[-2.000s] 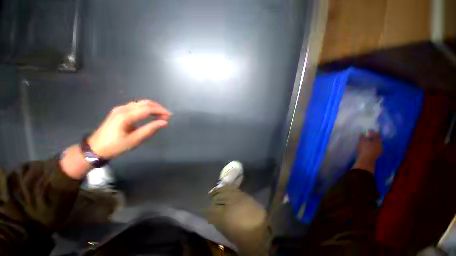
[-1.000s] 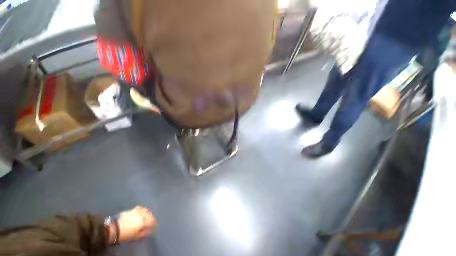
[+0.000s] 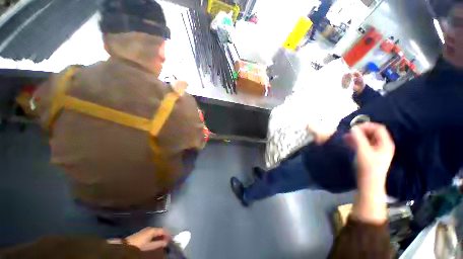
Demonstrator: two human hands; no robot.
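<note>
My right hand (image 3: 373,154) is raised at the right, fingers curled and blurred. A small pale round shape shows beside its fingertips; I cannot tell if the hand holds anything. My left hand (image 3: 150,239) is low, left of the middle, fingers loosely bent; its grip is unclear. Nearest beyond my right hand, a large clear-white plastic bag (image 3: 309,103) hangs in front of a person in dark blue clothes (image 3: 406,131), whose hand is at the bag's upper right. Pale pieces show in the bag's bottom.
A seated person in a brown top with yellow straps (image 3: 111,136) is at the left, facing a long white-topped table (image 3: 213,96). It bears dark strips and a cardboard box (image 3: 251,78). Grey floor (image 3: 218,202) lies between the two people. Another table edge shows lower right.
The view has swung up from the floor to the table and people. My right hand, out of view one second ago and earlier in a blue bin, is now raised. My left hand stays low.
</note>
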